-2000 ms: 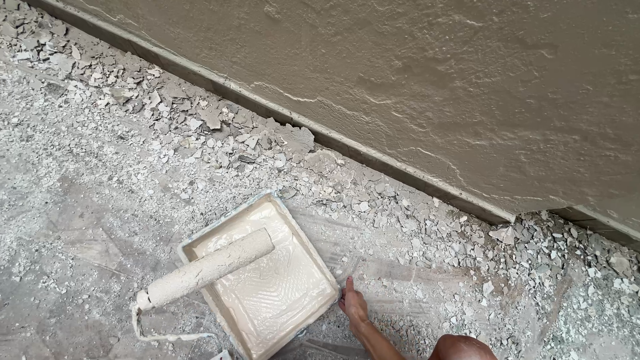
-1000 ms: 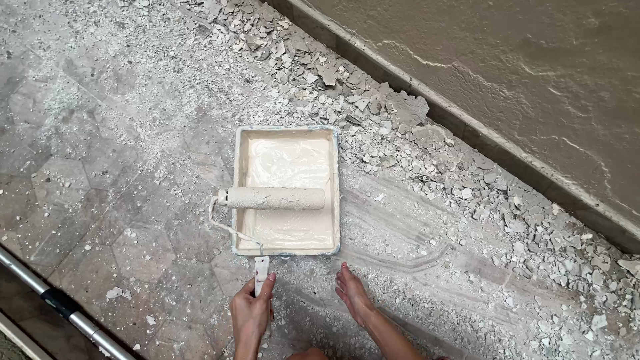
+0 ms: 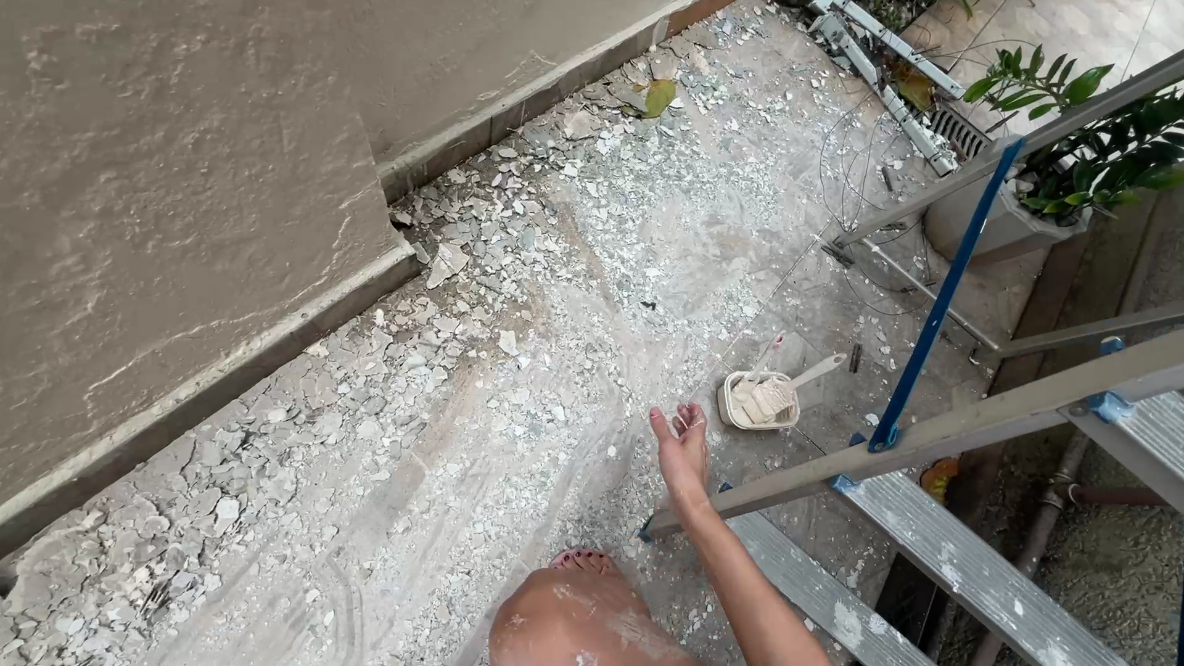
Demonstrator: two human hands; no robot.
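My right hand (image 3: 683, 455) is held over the floor with nothing in it, its fingers apart and slightly curled. Just beyond it, to the right, a small cream plastic tub (image 3: 729, 413) stands on the floor. A paint-coated brush (image 3: 766, 400) lies in the tub with its pale handle (image 3: 819, 370) sticking out over the rim, beside a second handle (image 3: 770, 350). My left hand is out of view, and so are the paint tray and roller.
An aluminium stepladder (image 3: 962, 546) with a blue brace (image 3: 953, 287) stands at the right. Paint flakes (image 3: 499, 268) litter the floor along the wall's skirting (image 3: 277, 324). Behind are a potted plant (image 3: 1004, 217), metal rails (image 3: 888, 83) and loose wire (image 3: 846, 166).
The view has swung right, away from the tray and roller. My left hand, which was at the roller's handle, has left the picture. The tub and ladder have come into view.
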